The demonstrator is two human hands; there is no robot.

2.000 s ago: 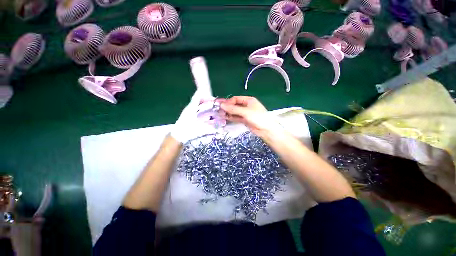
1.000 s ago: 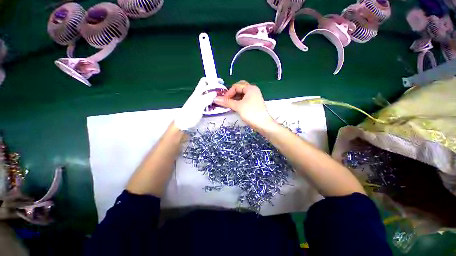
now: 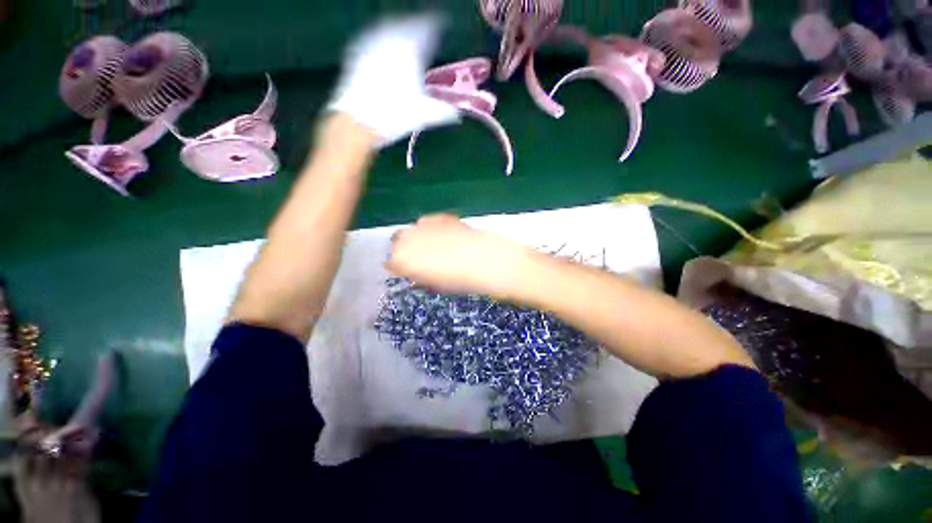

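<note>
My left hand [image 3: 388,82], in a white glove and blurred, is stretched out over the green surface with its fingers apart. It is beside a pink base part with a curved arm [image 3: 465,92]; the hand overlaps its left edge. My bare right hand [image 3: 439,250] is curled above the upper left of the pile of small silvery wire pieces [image 3: 511,352]; its fingertips are hidden, so I cannot tell whether it holds a piece. The pile lies on white paper [image 3: 235,296]. Another pink base part [image 3: 230,155] lies on the green surface at the left.
Pink fan heads [image 3: 164,72] with curved brackets lie along the back, left and right. An open yellowish sack [image 3: 858,225] with silvery parts stands at right, below a grey metal bar [image 3: 869,148]. Another person's hand [image 3: 56,490] and coppery small parts [image 3: 31,358] are at lower left.
The pink part that both hands held is out of them; a similar one now lies at the left. My left hand has moved up and away; my right hand has moved down towards the pile.
</note>
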